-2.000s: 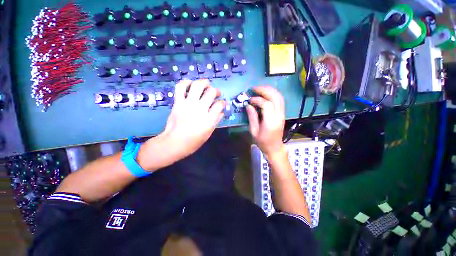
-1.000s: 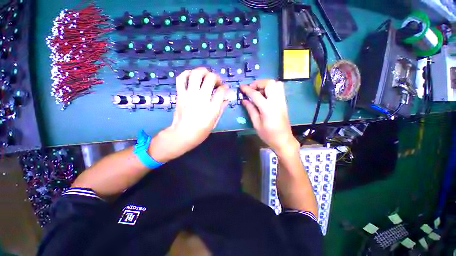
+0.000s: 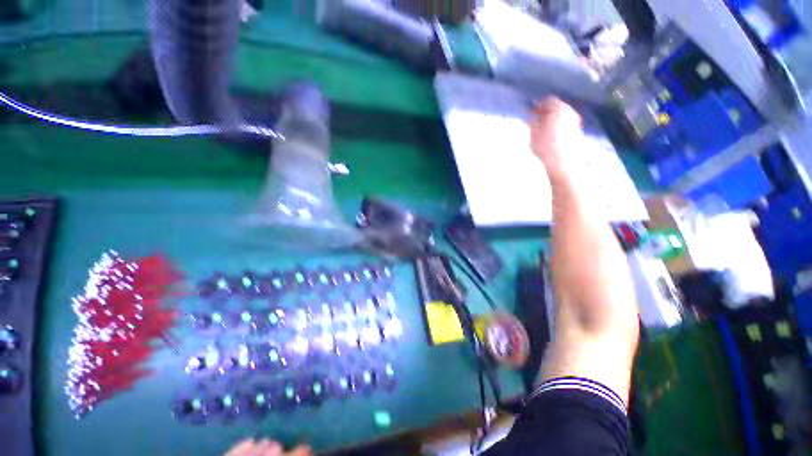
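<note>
Small black modules with green dots (image 3: 252, 405) stand in several rows on the green bench mat. Some in the middle rows show bright white ends. A pile of red lead wires with white ends (image 3: 116, 321) lies left of them. My right hand (image 3: 556, 134) is stretched far forward over a large white sheet or tray (image 3: 494, 169); it is blurred, and whether its fingers hold the sheet cannot be told. My left hand (image 3: 267, 448) shows only as fingertips cut off by the bottom edge, below the front row.
A clear extraction funnel (image 3: 303, 183) on a grey duct (image 3: 191, 53) hangs behind the rows. A yellow sponge (image 3: 443, 321), cables and a round tin (image 3: 505, 338) are right of them. A dark tray (image 3: 18, 312) is at far left. Blue bins (image 3: 712, 116) stand at upper right.
The view has swung up and forward. My right hand has left the front row and reached far forward right to the white sheet. My left hand has dropped to the bottom edge.
</note>
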